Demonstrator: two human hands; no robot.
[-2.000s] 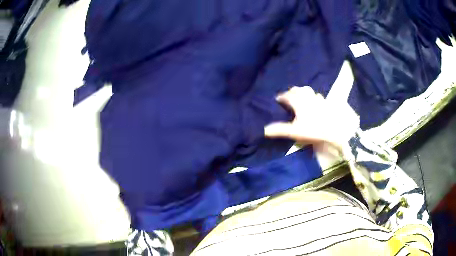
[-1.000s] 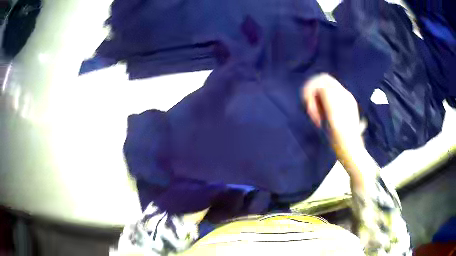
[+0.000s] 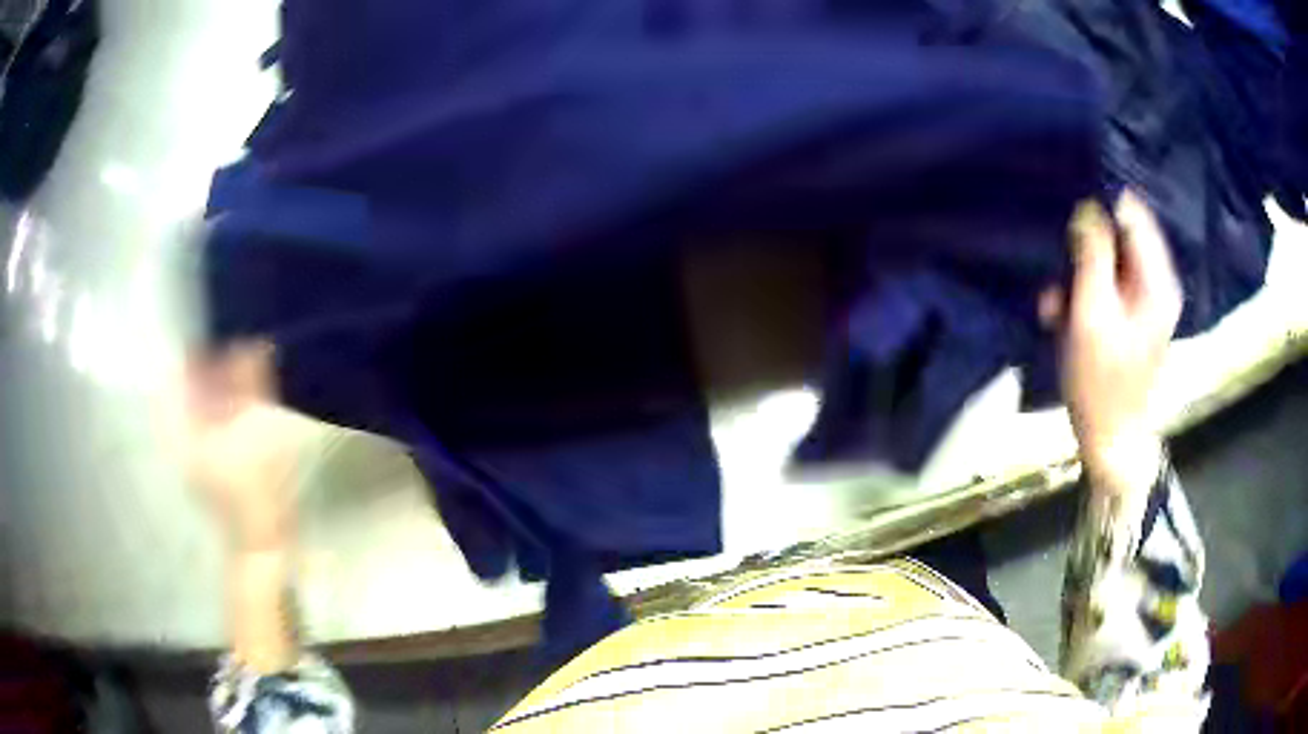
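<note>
A large navy garment body [image 3: 617, 158] is spread between my hands above the white table, blurred by motion. Its lower parts hang down toward the table's near edge. My left hand [image 3: 244, 409] is at the garment's left edge, blurred, its fingertips against the cloth. My right hand [image 3: 1119, 308] grips the garment's right edge with thumb and fingers. The cloth hides most of the pile behind it.
The glossy white table [image 3: 101, 488] has a worn curved near edge. Shinier dark navy fabric [image 3: 1219, 158] lies at the right. A dark piece [image 3: 46, 101] is at the far left. Red and blue things are on the floor at the lower right.
The garment that lay bunched near the table edge is now lifted and stretched wide. My left hand has come out from under the cloth to the left; my right hand has moved right.
</note>
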